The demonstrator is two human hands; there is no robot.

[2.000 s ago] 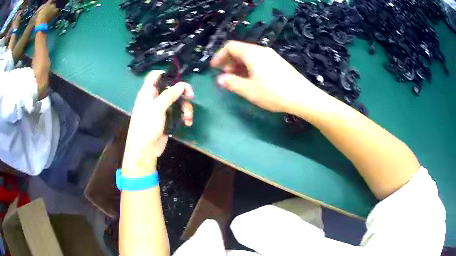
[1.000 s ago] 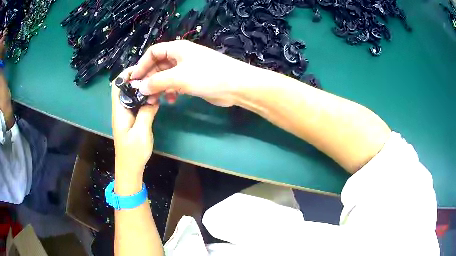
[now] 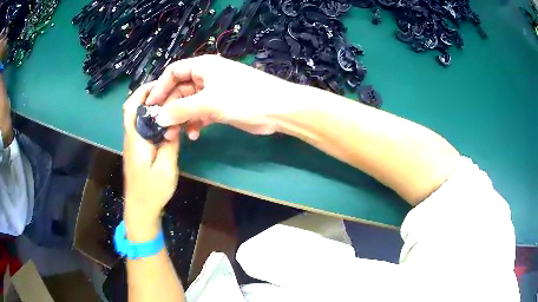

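Note:
A small black part (image 3: 147,127) with a rounded end and a pale glint is between my two hands, above the table's near edge. My left hand (image 3: 144,147), with a blue band on the wrist, is closed around it from below. My right hand (image 3: 192,94) reaches across from the right, its thumb and fingertips on the top of the part. The fingers hide most of the part.
Slim black sticks (image 3: 130,41) with thin red wires lie heaped on the green table (image 3: 283,171). Curved black parts (image 3: 307,47) lie right of them, more (image 3: 427,26) farther right. An open carton (image 3: 88,218) with dark pieces stands below the edge. A neighbour's arm (image 3: 5,112) shows at left.
Both hands stay together on the black part. My left hand has shifted slightly left and down, and the part's rounded end has turned. Earlier the hands were apart, the right one near the heaps.

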